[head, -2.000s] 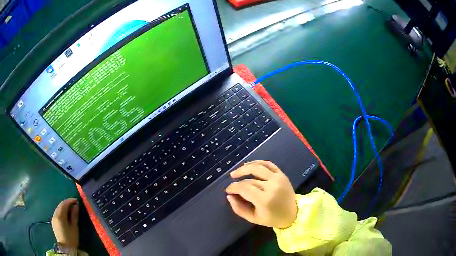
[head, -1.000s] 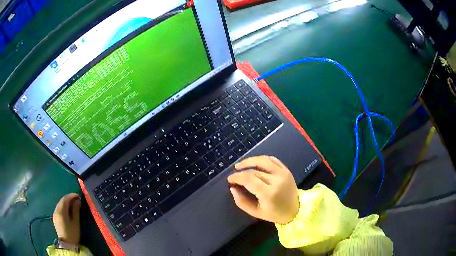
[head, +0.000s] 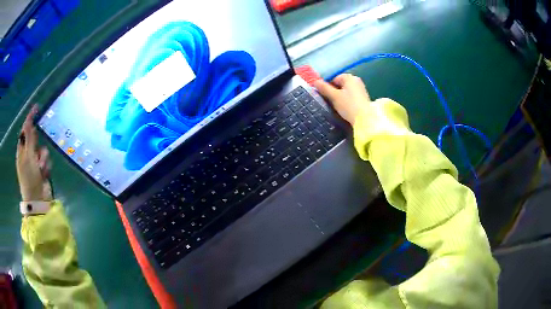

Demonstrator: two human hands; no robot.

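The open laptop lies on a red-orange foam pad. Its screen shows a light desktop with blue shapes and a small blank white window. My right hand is at the laptop's right edge near the hinge, with its fingertips where the blue network cable meets that side. The plug is hidden, so its grip cannot be made out. My left hand is raised beside the left edge of the display lid, its fingers near the upper corner. Whether it touches the lid is unclear.
The green bench surrounds the pad. Blue crates stand at the upper left. Another red-orange piece shows at the top. The blue cable loops to the right and hangs past the bench edge. A dark red object is at the lower left.
The green PASS window has gone and a small white window shows. My right hand has moved from over the touchpad to the cable's side. My left hand has risen from the bench to the lid.
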